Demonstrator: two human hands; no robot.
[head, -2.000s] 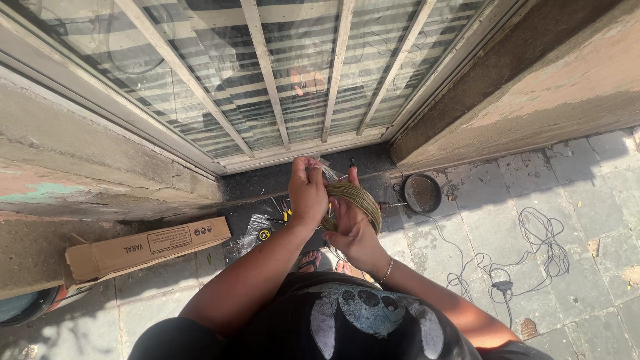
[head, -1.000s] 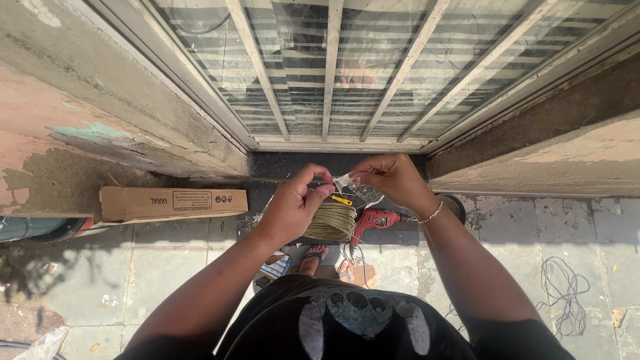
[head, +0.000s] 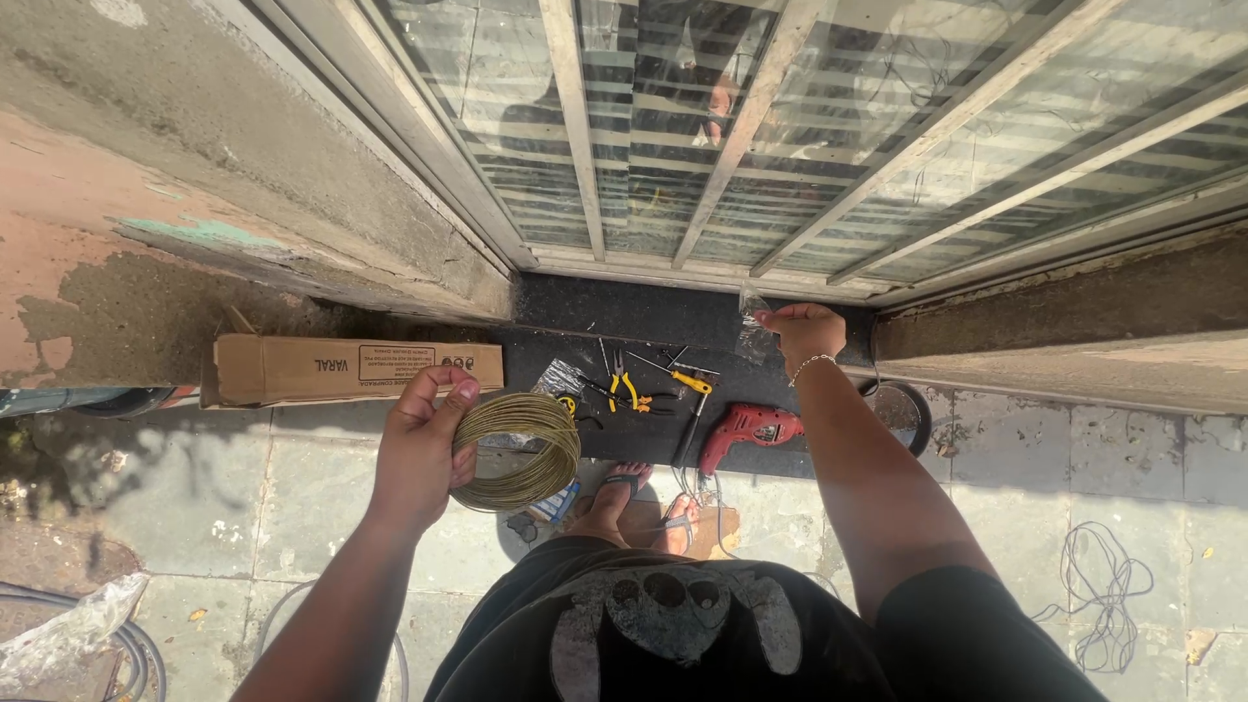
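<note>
My left hand (head: 424,444) grips the left side of a coil of thin olive-coloured line (head: 517,451), held up in front of the step. On the right, my right hand (head: 804,336) pinches a small clear plastic bag (head: 753,327) over the dark stone step. Below and between the hands lie pliers with yellow handles (head: 624,380), a screwdriver with a yellow handle (head: 690,380), a hammer (head: 690,429) and a red power drill (head: 746,432). A clear plastic packet (head: 559,377) lies close to the coil.
A long cardboard box (head: 292,369) lies at the left wall, partly behind my left hand. A barred glass door (head: 682,146) rises beyond the step (head: 604,307). A dark round pan (head: 902,414) is right of the drill. A thin cable (head: 1102,595) lies tangled on the paving.
My hands, close together a second ago, have moved apart. The coil is now out at the left in my left hand, the plastic bag at the right. The tools on the step have come into fuller view.
</note>
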